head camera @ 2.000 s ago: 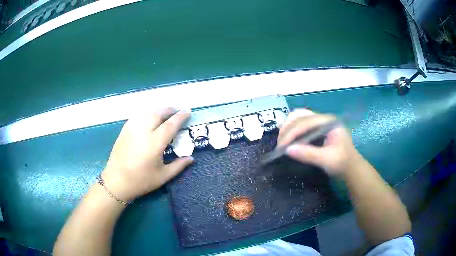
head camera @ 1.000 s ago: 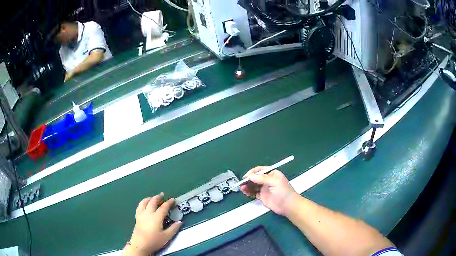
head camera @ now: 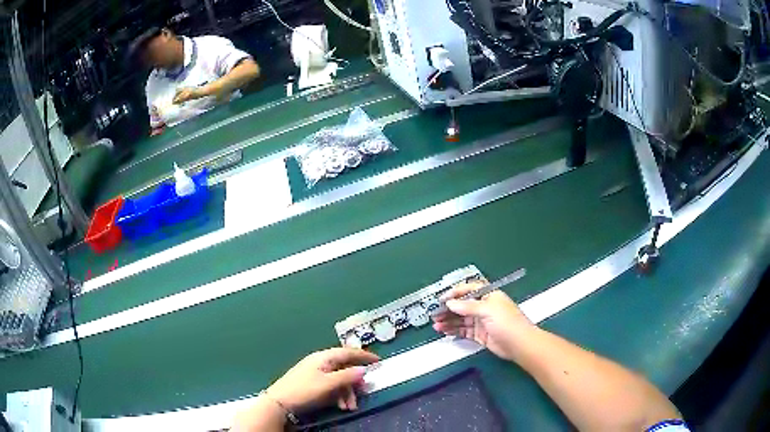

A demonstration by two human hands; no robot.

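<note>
The silver-grey fixture strip (head camera: 411,309) lies on the dark-green conveyor belt, with small dark and silver workpieces (head camera: 400,322) in its scalloped nests. My left hand (head camera: 323,380) is at the near left of the strip, over the metal rail, fingers apart and holding nothing visible. My right hand (head camera: 481,319) holds the tweezers (head camera: 505,281) like a pen, its fingers at the strip's right end; their tip is hidden. The black work mat (head camera: 435,408) lies on the worktop below the rail, cut off by the bottom edge.
The white-silver rail (head camera: 582,289) runs along the belt's near side. A post with a round knob (head camera: 648,253) stands at right. Beyond are a white machine (head camera: 422,51), a clear bag of white rings (head camera: 344,152), blue (head camera: 165,207) and red bins (head camera: 105,226), and a seated person (head camera: 198,76).
The fixture strip moved from the black mat onto the belt, then slightly right in view. My left hand has let go of it. The view has swung up to the far side.
</note>
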